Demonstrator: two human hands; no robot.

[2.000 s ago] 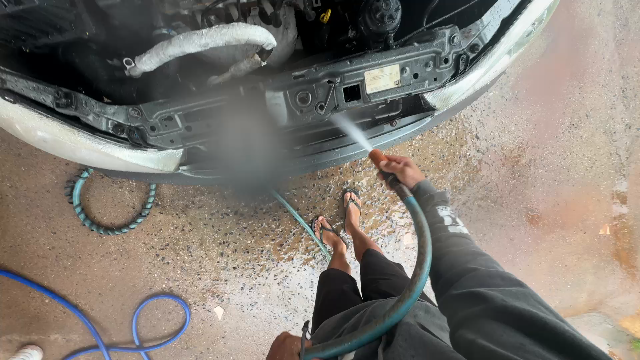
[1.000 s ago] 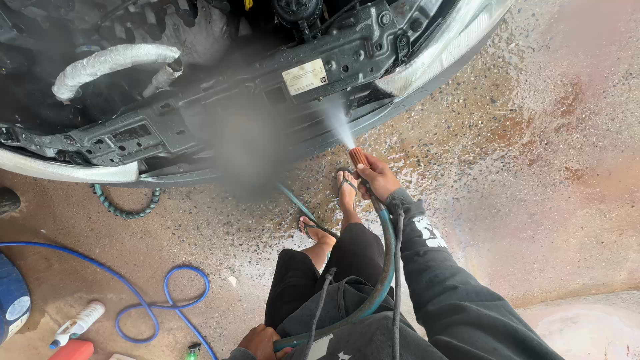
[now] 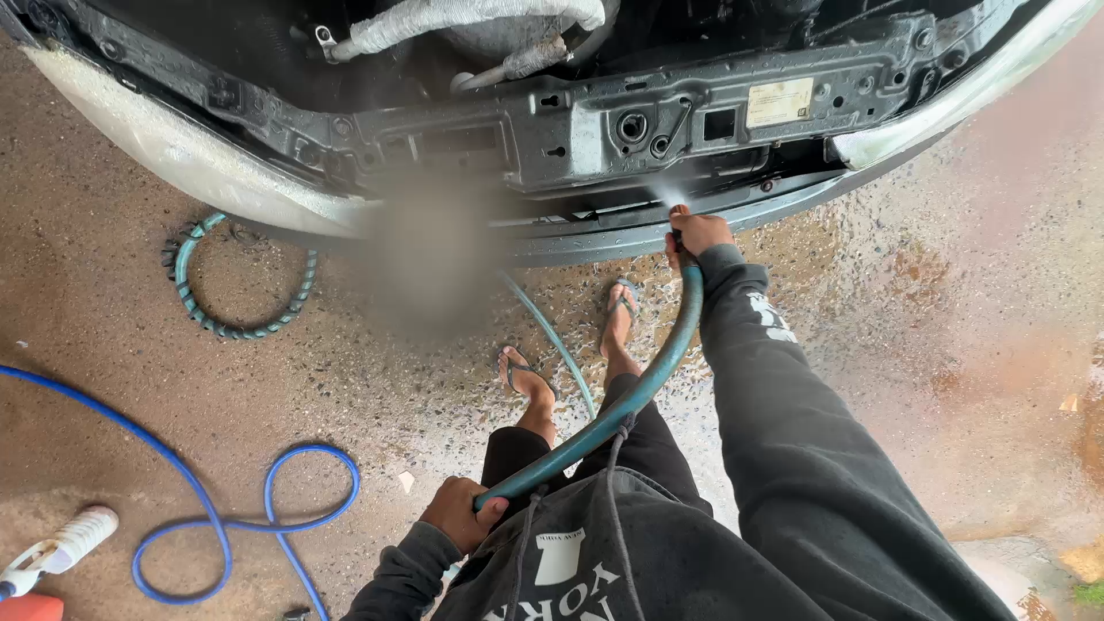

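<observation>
My right hand [image 3: 697, 237] grips the orange-brown nozzle [image 3: 680, 210] of a green water hose [image 3: 634, 397], just in front of a car's front end. White spray leaves the nozzle toward the gap between the dark radiator support panel [image 3: 595, 142] and the bumper's top edge [image 3: 604, 244]. The hose curves down across my body to my left hand [image 3: 464, 515], which is closed around it near my waist. A wrapped pipe [image 3: 474, 19] lies in the engine bay above the panel. A blurred grey spot on the view hides part of the bumper.
On the wet, pebbled floor lie a coiled, wrapped hose [image 3: 185, 285] at left and a looped blue hose [image 3: 203, 496] at lower left. A white bottle [image 3: 82, 539] is beside a red object [image 3: 33, 607]. A thinner green hose [image 3: 552, 332] passes between my sandalled feet.
The view has shifted back toward the car's left part in the picture since one second ago. My left hand, low at the frame's edge before, now shows fully on the hose. Spray continues.
</observation>
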